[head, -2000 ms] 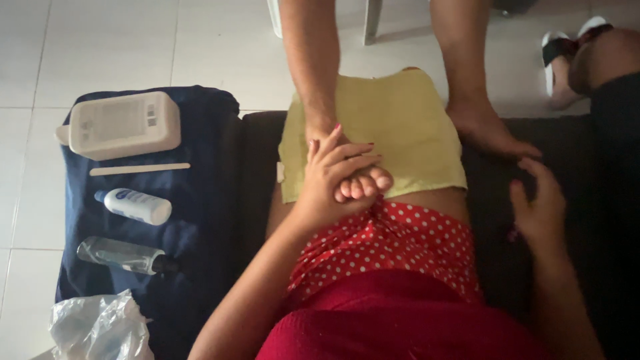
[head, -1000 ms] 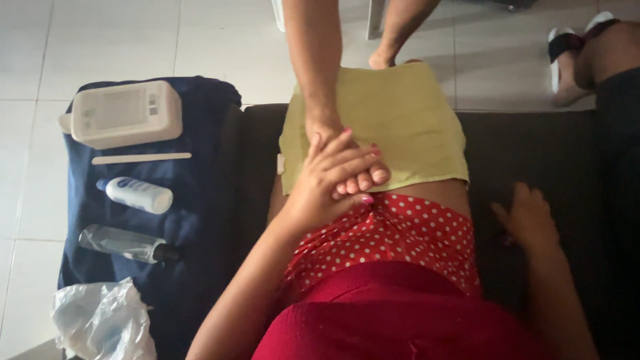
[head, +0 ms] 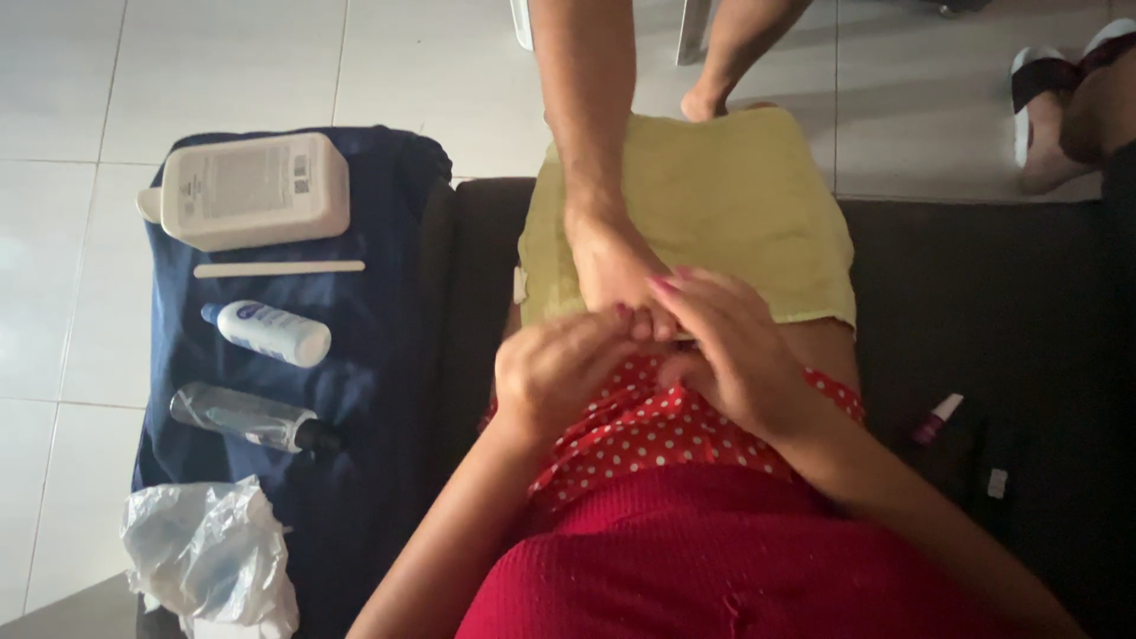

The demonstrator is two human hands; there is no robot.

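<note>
Another person's bare foot (head: pixel 612 262) lies on a yellow towel (head: pixel 728 195) spread over my lap, its toes pointing toward me. My left hand (head: pixel 564 368), slightly blurred, has its bent fingertips at the toes; how firmly it grips cannot be told. On the other side, my right hand (head: pixel 732 342) is partly open, its fingers against the edge of the foot near the toes and its thumb lower and apart. Both hands have pink nails. Part of the toes is hidden by the fingers.
On a navy cloth at left are a large whitish bottle (head: pixel 257 191), a wooden stick (head: pixel 280 269), a white lotion bottle (head: pixel 273 334), a clear bottle (head: pixel 240 415) and a crumpled plastic bag (head: pixel 211 555). A nail polish bottle (head: pixel 936 419) lies on the dark sofa. Another person's sandalled foot (head: pixel 1043 124) is at right.
My right hand has moved left from the sofa to the foot. My left hand has shifted off the top of the foot toward its left side. The person's other foot has drawn back from the sofa.
</note>
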